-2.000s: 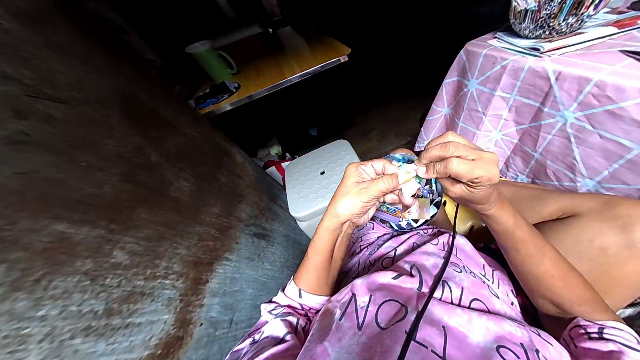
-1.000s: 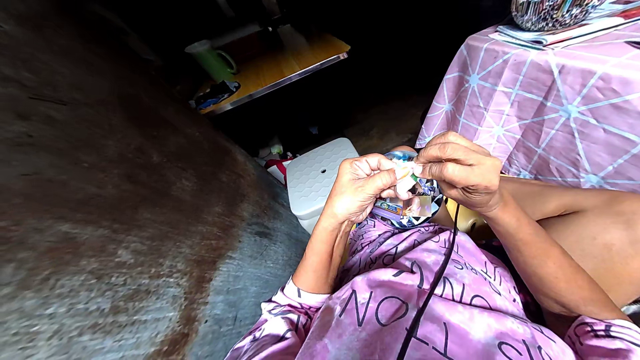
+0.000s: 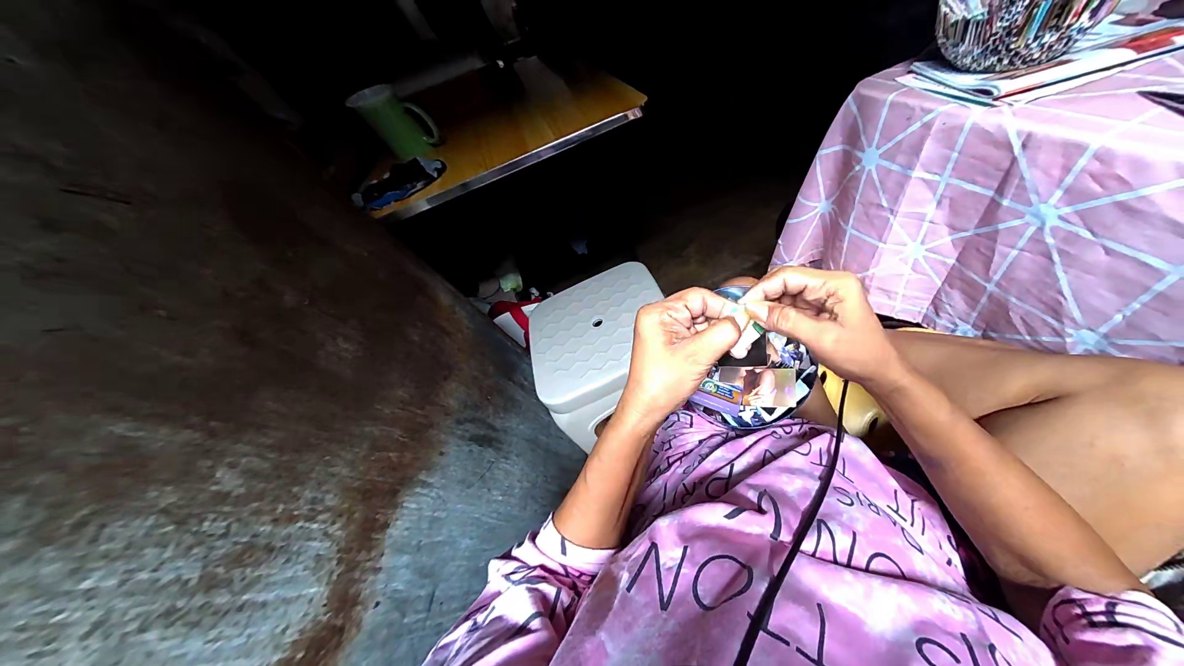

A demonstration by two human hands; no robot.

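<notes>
My left hand (image 3: 682, 347) and my right hand (image 3: 823, 319) meet above my lap, each pinching a small pale piece (image 3: 746, 335), perhaps folded paper, with a bit of green on it. Fingers cover much of the piece. Right below them rests a round container (image 3: 760, 393) filled with colourful printed paper pieces; its rim shows only in part. A black cord (image 3: 803, 532) runs down over my pink lettered shirt, close to my right wrist.
A grey plastic stool (image 3: 592, 347) stands left of my hands. Beyond it, a wooden shelf (image 3: 536, 120) holds a green mug (image 3: 396, 122). At the right, a pink patterned tablecloth (image 3: 980, 194) bears magazines (image 3: 1064, 74) and a woven basket (image 3: 994, 37). A stained metal surface (image 3: 277, 416) fills the left.
The fingers of my right hand have shifted a little on the pale piece, their tips now more spread. Both hands stay together over the container.
</notes>
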